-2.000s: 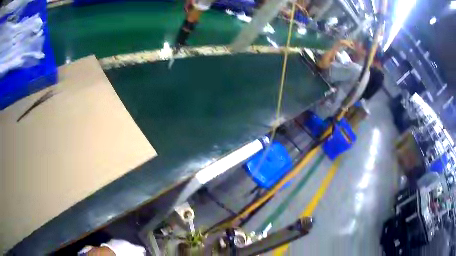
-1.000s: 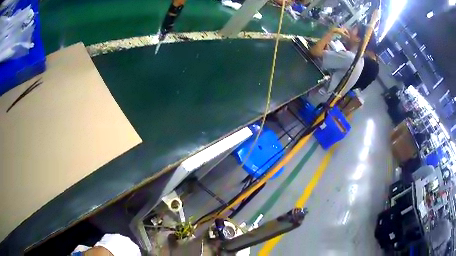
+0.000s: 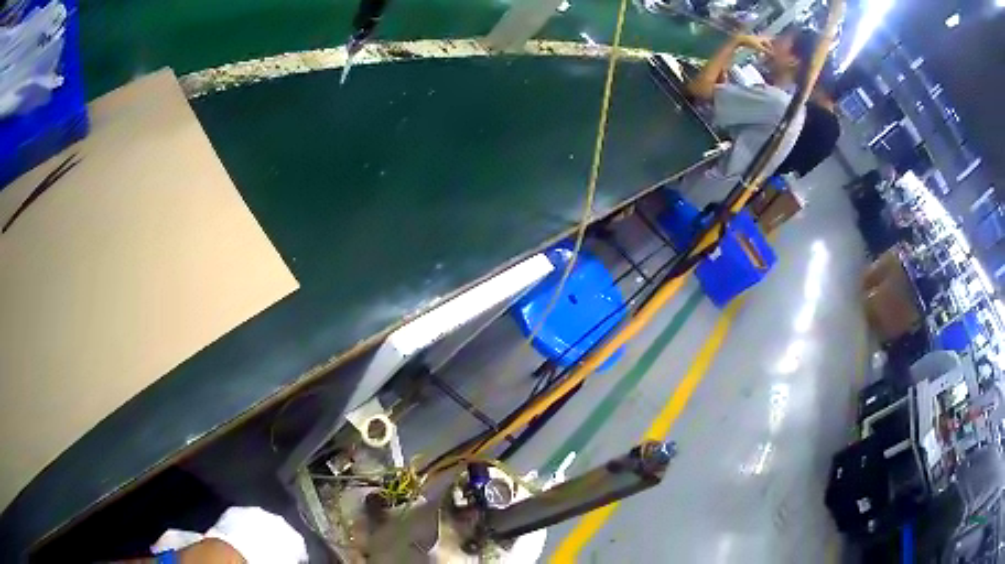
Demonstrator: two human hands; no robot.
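A gloved hand, which seems to be my left hand, is cut off by the bottom edge at the lower left. White fabric, some bare skin and a bit of blue band at the wrist show. Its fingers are not clear, so I cannot tell if it holds anything. My right hand is not in view. Nearest in front is a tan cardboard sheet on the dark green bench. Thin dark tweezers lie on the sheet near the left edge.
Blue container with white items at upper left. A dark hanging tool is over the bench's far side. A white arm, blue stool, cables and reel stand beside the bench. A person sits at the far end.
The view has shifted, so the cardboard, tweezers and hanging tool sit higher and further left in the picture. The gloved hand stays at the bottom edge, with its blue wrist band now partly showing.
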